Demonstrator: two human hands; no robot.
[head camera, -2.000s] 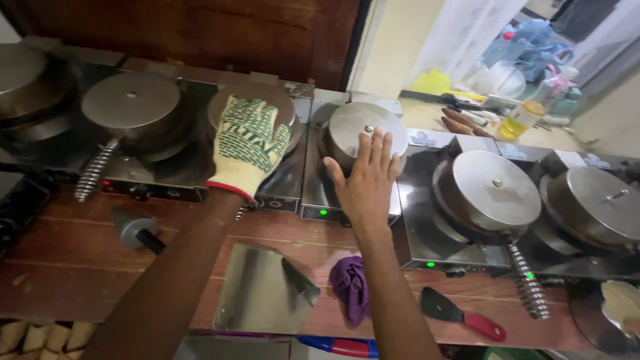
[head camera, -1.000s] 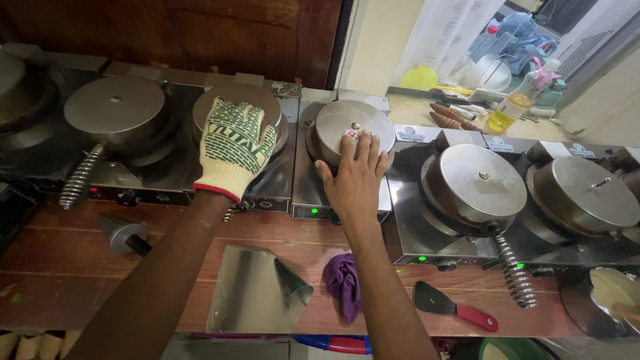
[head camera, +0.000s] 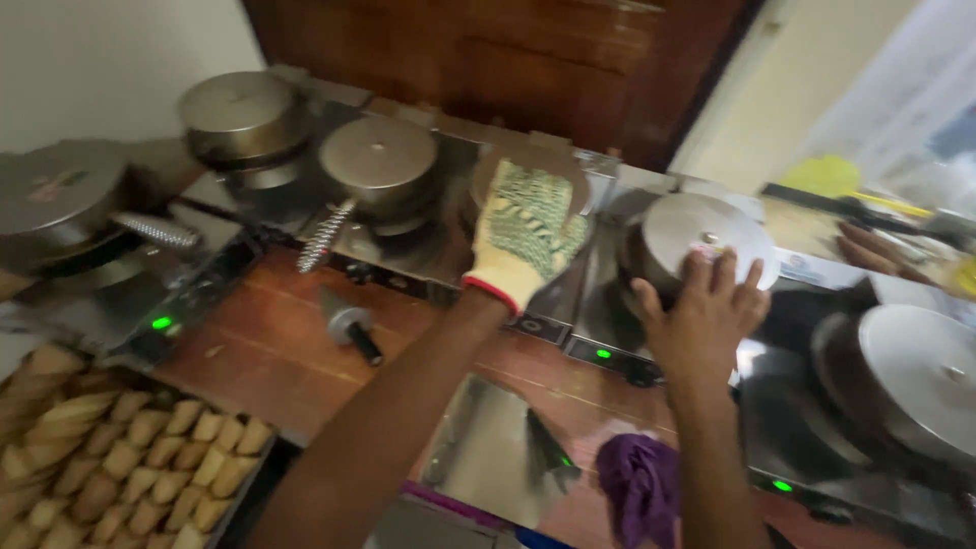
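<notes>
A row of round metal waffle-cone makers runs along the counter. My left hand (head camera: 528, 229), in a cream knitted glove with green grip pattern and red cuff, lies over the lid of one cone maker (head camera: 488, 183); its handle is hidden, and whether the fingers grip anything is unclear. My bare right hand (head camera: 705, 313) rests with spread fingers on the front of the neighbouring silver lid (head camera: 686, 221), just below its centre knob. Below the hands are a metal sheet (head camera: 488, 450) with a dark cone-shaped piece (head camera: 550, 446) and a crumpled purple cloth (head camera: 639, 484).
More cone makers stand left (head camera: 379, 152) and right (head camera: 926, 374), some with coiled metal handles (head camera: 326, 236). A cone-rolling form with black handle (head camera: 351, 328) lies on the wooden counter (head camera: 267, 328). Many rolled cones (head camera: 145, 465) fill a container at lower left.
The view has swung left, bringing the rolled cones and further cone makers into sight. Both hands stay over the same two lids.
</notes>
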